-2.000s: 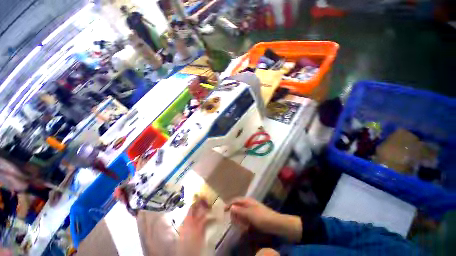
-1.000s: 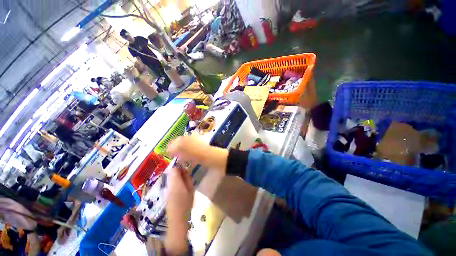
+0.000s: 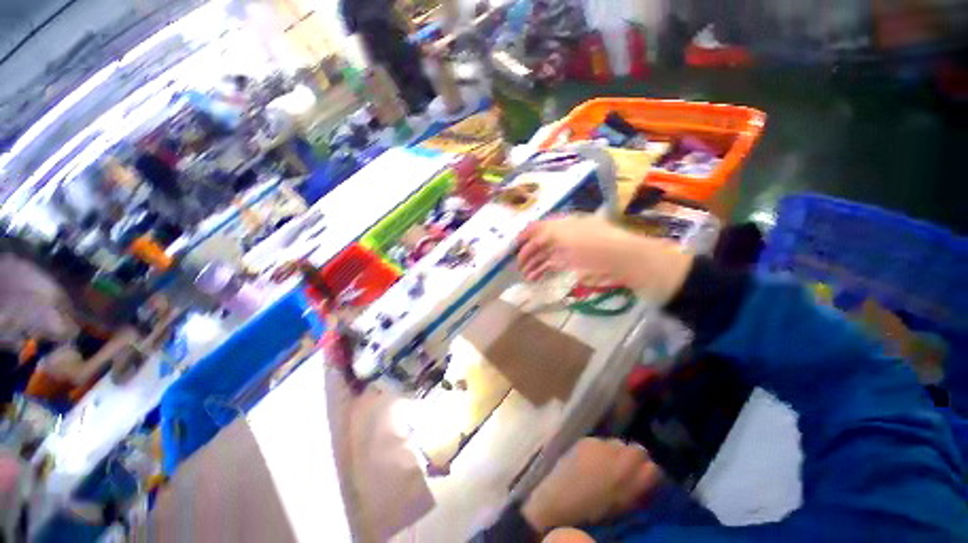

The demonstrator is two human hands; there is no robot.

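Note:
The picture is blurred. My right hand (image 3: 594, 255) is over the white sewing machine head (image 3: 462, 278), fingers bent; whether it holds anything is unclear. My left hand (image 3: 597, 483) is low at the table's front edge, fingers curled; its contents are hidden. Small darker-brown cut pieces (image 3: 539, 353) lie right of the lit yellowish bed (image 3: 467, 401). A taupe fabric panel (image 3: 377, 467) lies left of the bed, and larger taupe cloth (image 3: 223, 488) is at the lower left. Scissors (image 3: 605, 304) with red and green handles lie behind the brown pieces, below my right wrist.
A blue basket (image 3: 239, 371), a red basket (image 3: 361, 274) and a green basket (image 3: 409, 217) stand behind the machine. An orange basket (image 3: 732, 159) with scraps is beyond its right end. A large blue crate (image 3: 870, 239) is at the right. People sit at the far left.
My hands were together over the machine head a second ago. They are now apart: my right hand has moved right along the head, my left down to the front edge. The view has shifted.

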